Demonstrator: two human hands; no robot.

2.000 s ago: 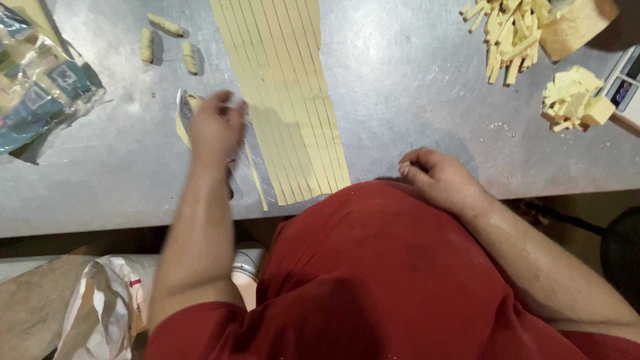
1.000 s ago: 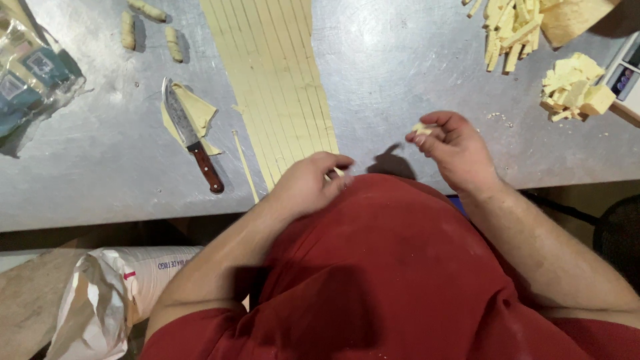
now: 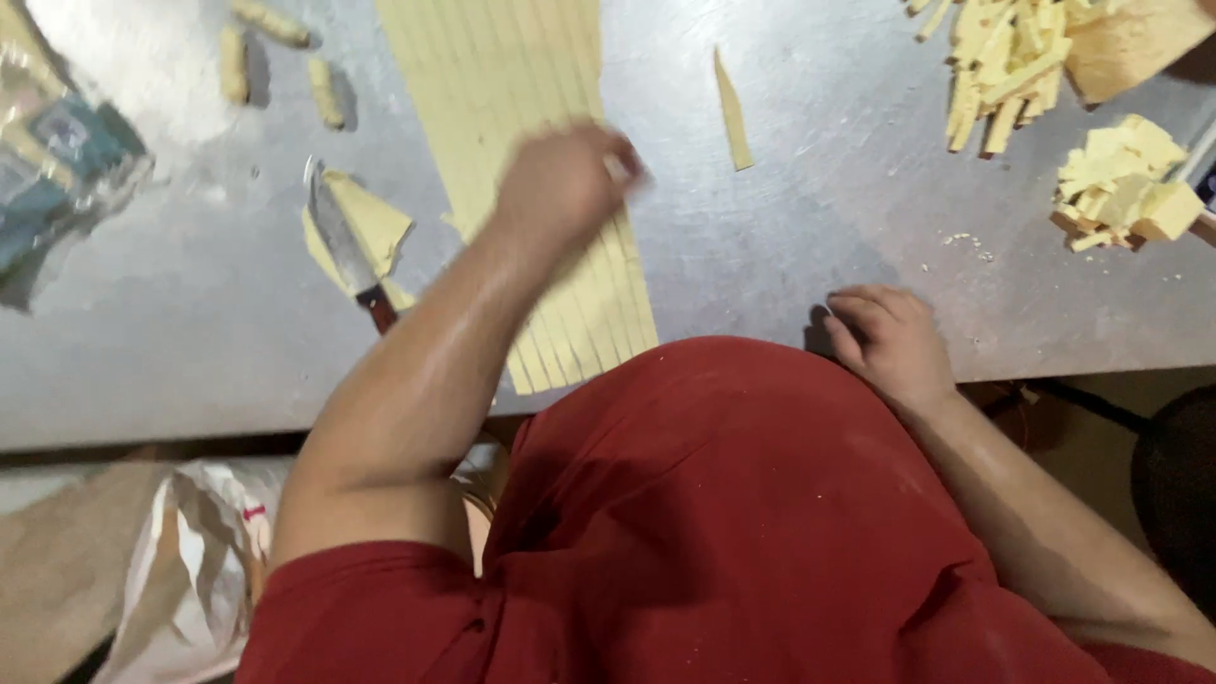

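A long sheet of dough [image 3: 503, 85], cut lengthwise into narrow strips, lies on the metal table. My left hand [image 3: 570, 176] is over its right side, blurred, with its fingers curled; whether it holds anything I cannot tell. A single thin strip of dough [image 3: 731, 114] lies apart on the metal, to the right of the sheet. My right hand [image 3: 888, 332] rests near the table's front edge with its fingers loosely bent and nothing visible in them. Left of the sheet, a knife [image 3: 342, 233] with a wooden handle lies on a dough scrap [image 3: 375, 218], its handle partly behind my left forearm.
Several rolled dough pieces [image 3: 234, 66] lie at the upper left, beside a plastic package [image 3: 66, 161]. Cut cheese-like sticks [image 3: 1012, 66] are heaped at the upper right, with smaller pale yellow pieces [image 3: 1121, 185] below them. A white bag [image 3: 180, 570] stands below the table's edge.
My left hand has moved from the sheet's near end up over its right side. My right hand has lowered to the table, and the small pale piece it held is gone from it.
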